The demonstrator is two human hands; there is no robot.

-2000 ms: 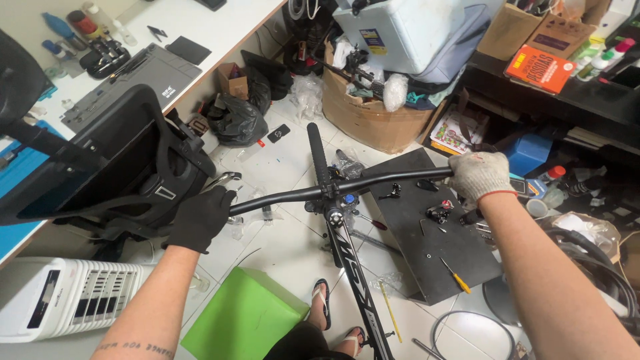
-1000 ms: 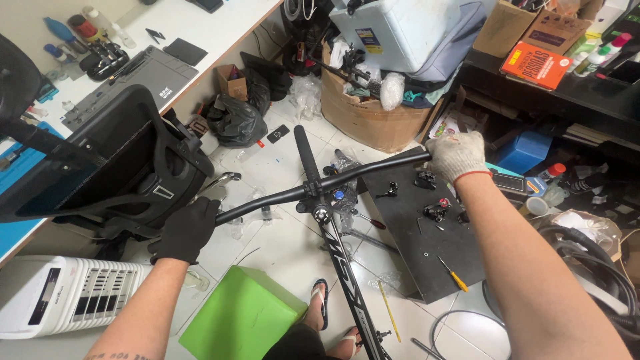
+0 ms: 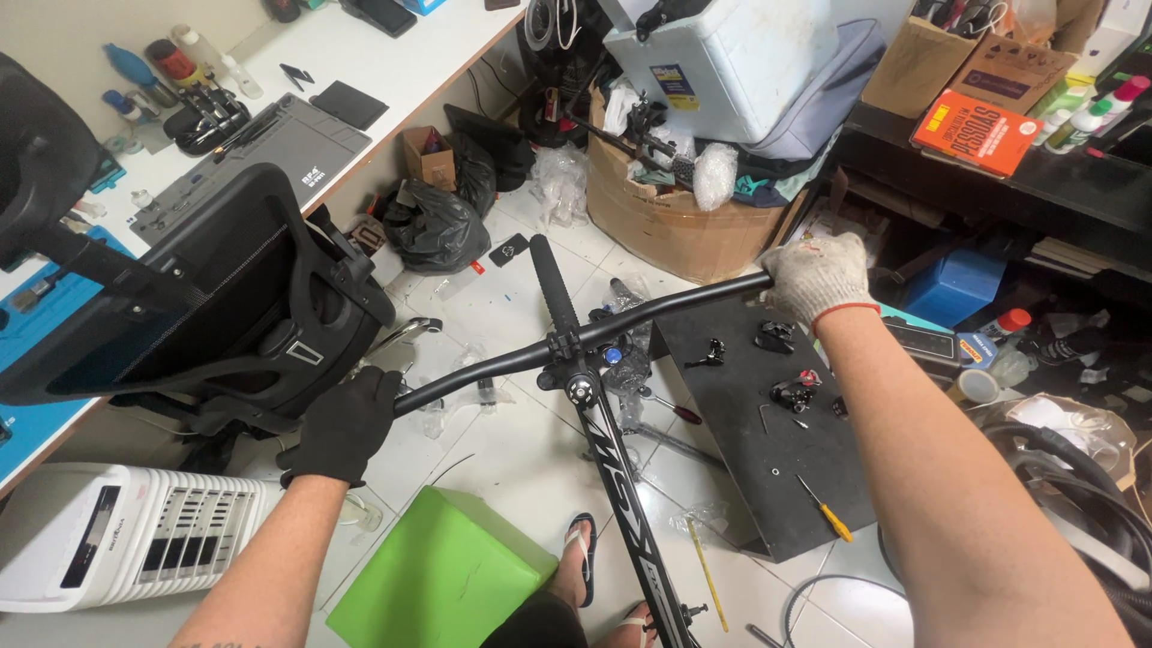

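Observation:
My left hand (image 3: 342, 427), in a black glove, is closed around the left end of a black bicycle handlebar (image 3: 486, 367). The other end is in the grip of my right hand (image 3: 821, 277), which wears a pale knit glove. Between them the bar sits clamped at the stem on a black bicycle frame (image 3: 630, 504) with white lettering. The bar slants, its right end farther from me. A black ribbed tire (image 3: 553, 283) points away beyond the stem. Whether brake levers or grips lie under my hands cannot be seen.
A black panel (image 3: 747, 450) at the right carries small bike parts and a yellow-handled screwdriver (image 3: 837, 522). A green box (image 3: 441, 576), an office chair (image 3: 270, 297) and a white air cooler (image 3: 135, 531) stand at the left. A cardboard box (image 3: 675, 225) stands ahead.
The handlebar has turned counterclockwise, then slightly back or barely at all since a second ago. Both hands have stayed closed on it.

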